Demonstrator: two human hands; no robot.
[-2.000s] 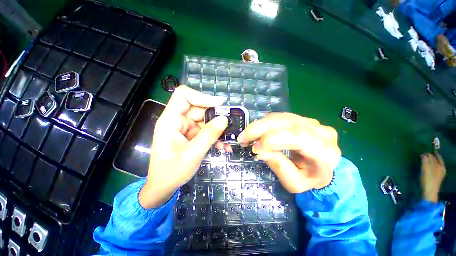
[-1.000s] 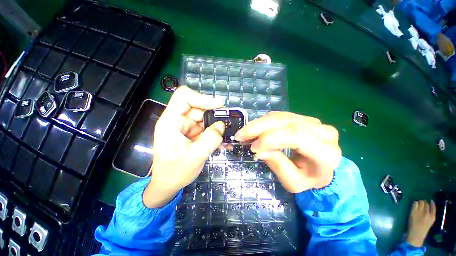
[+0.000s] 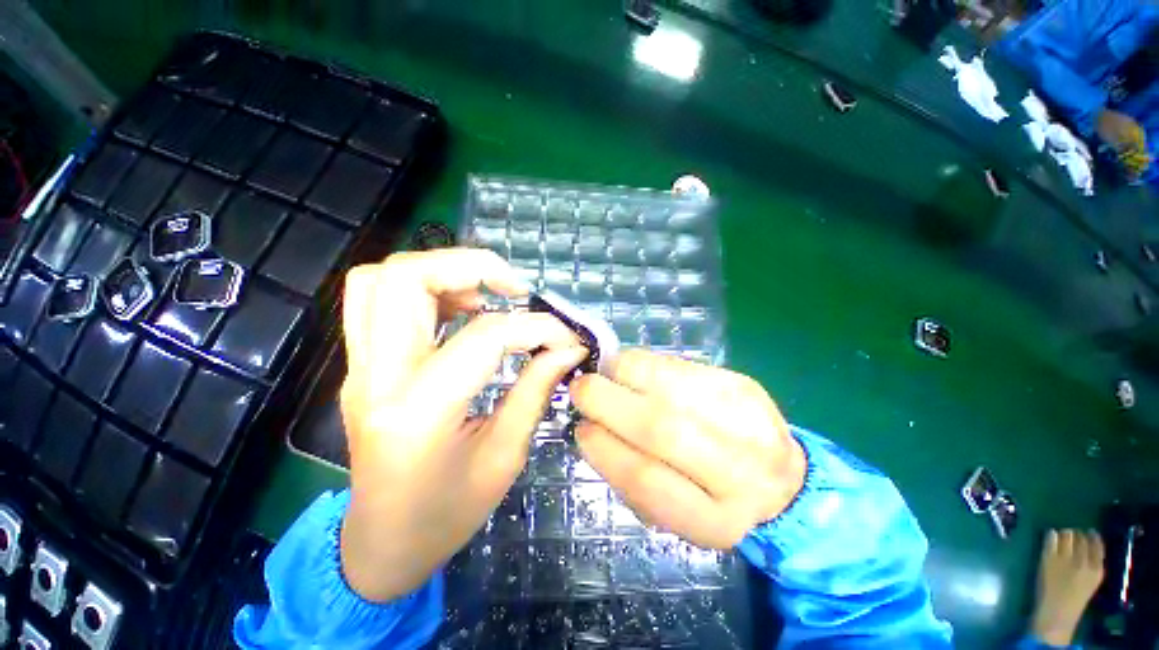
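A dark watch housing with a pale silver rim [image 3: 572, 324] is held tilted, nearly edge-on, above the clear blister tray [image 3: 597, 241]. My left hand [image 3: 439, 394] is shut on its left and lower side with thumb and fingers. My right hand [image 3: 686, 438] has its fingertips together at the housing's lower right edge. Whether they pinch a small part is hidden. The fingers cover much of the housing, and its inner face is mostly hidden.
A black blister tray [image 3: 210, 438] at left holds several silver-rimmed housings [image 3: 207, 282]. Silver square parts [image 3: 95, 618] lie lower left. A smartphone [image 3: 320, 425] and black ring [image 3: 433, 236] lie between trays. Housings [image 3: 932, 337] lie at right. Another person's hand [image 3: 1070, 578] is lower right.
The housing has turned from facing me to a steep tilt. My left hand has rotated around it, and my right fingers have moved left against it. The loose pieces on the green surface have shifted slightly.
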